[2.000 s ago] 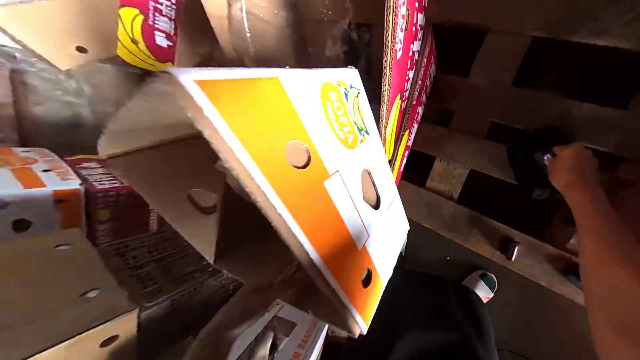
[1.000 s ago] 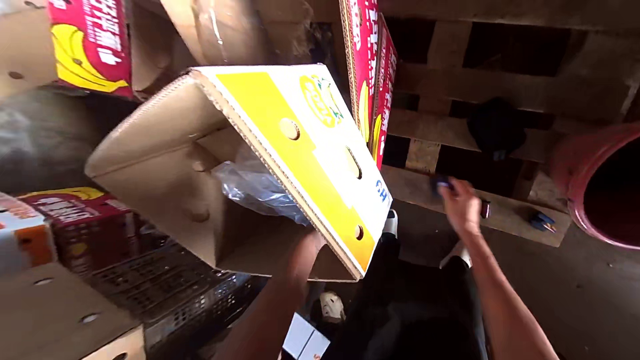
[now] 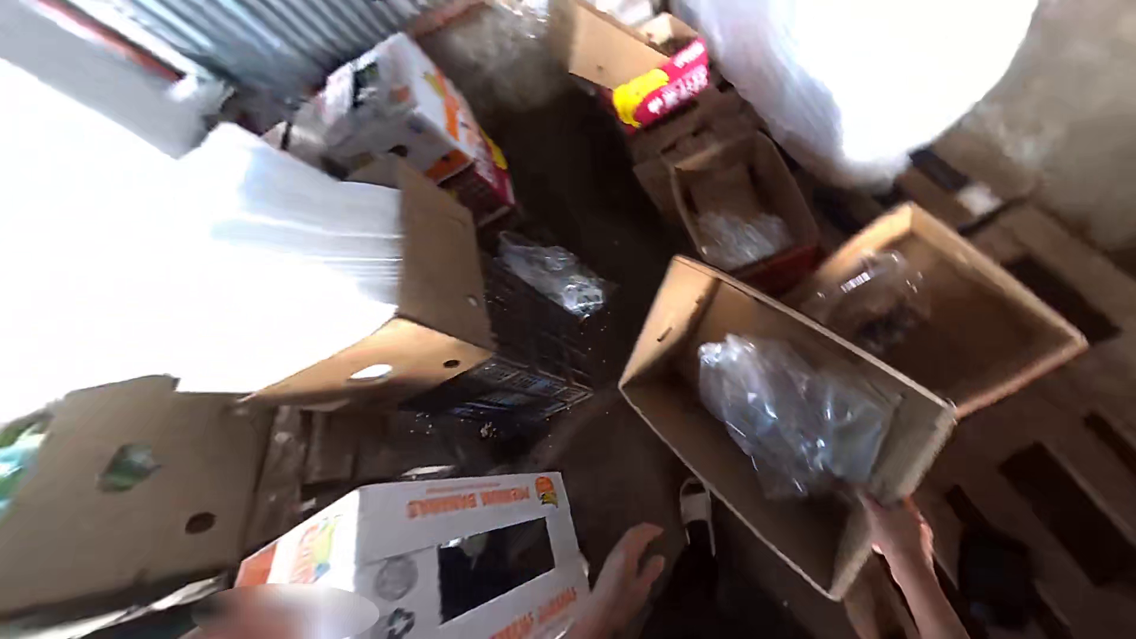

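My right hand grips the lower right end of an open cardboard carton. A crumpled clear plastic bag lies inside it. My left hand has its fingers apart and holds nothing visible, between that carton and a white banana box with orange lettering; part of this hand is hidden by the box's edge. Whether it touches the box I cannot tell. A second open carton, with clear plastic in it, is directly beyond the held one, to the right.
Brown cartons stand at the left, near a dark plastic crate bearing clear plastic. Another open carton is farther back. White and orange boxes are at the upper left. Wooden pallet slats lie at the right. A blurred patch covers the bottom left.
The view has swung widely. My right hand, away from the cartons earlier, now grips a carton's end. My left hand, partly hidden behind the carton a second ago, now shows its spread fingers.
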